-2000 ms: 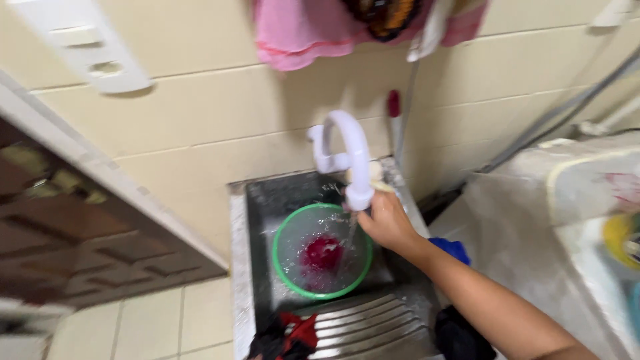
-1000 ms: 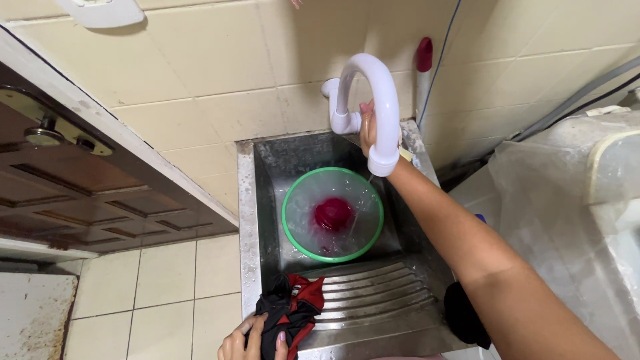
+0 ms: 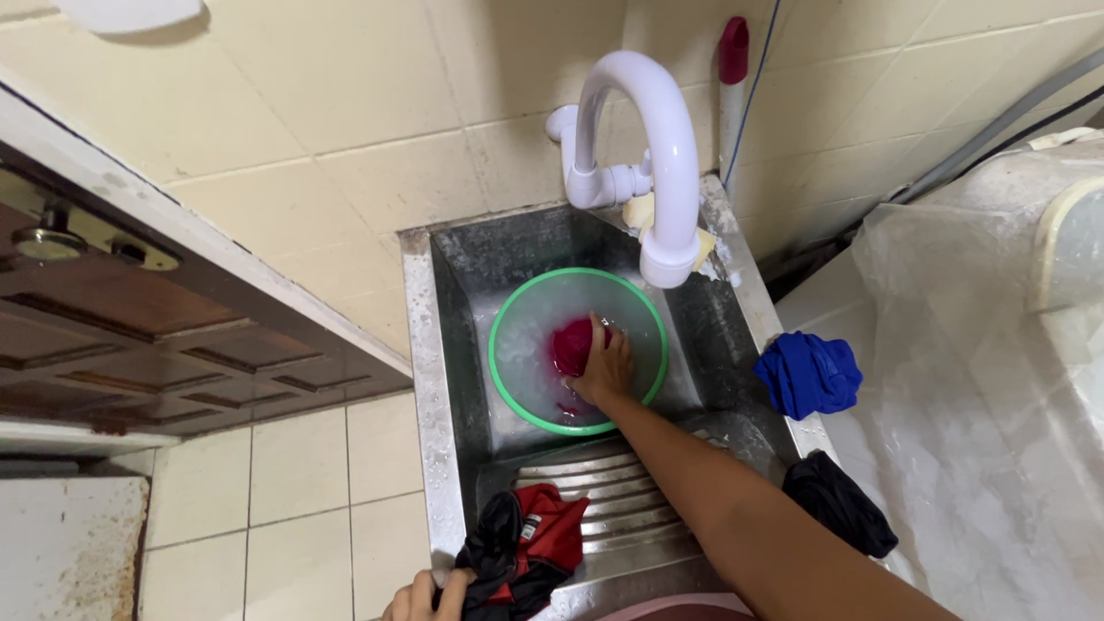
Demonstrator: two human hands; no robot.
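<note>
A round basin with a green rim (image 3: 494, 362) stands in the metal sink (image 3: 435, 388), holding cloudy water. In it lies a crimson wet cloth (image 3: 573, 347), and my right hand (image 3: 606, 366) grips its right side from above. My left hand (image 3: 431, 597) rests at the sink's front left corner, its fingers on a bunched black and red garment (image 3: 535, 539) that lies partly on the ribbed washboard (image 3: 638, 496). The white curved faucet (image 3: 677, 164) rises behind the basin; no stream shows from its spout.
A blue bunched cloth (image 3: 808, 375) and a black one (image 3: 838, 503) lie on the sink's right edge. Yellowish soap (image 3: 640, 211) sits behind the faucet. A plastic-covered appliance (image 3: 975, 345) stands at right, a brown panelled door (image 3: 155, 328) at left. A red-topped handle (image 3: 733, 60) leans against the wall.
My right hand has moved from the faucet down into the basin, onto the crimson cloth. Water splashed in the basin two seconds ago. My left hand stays at the black and red garment since one second ago.
</note>
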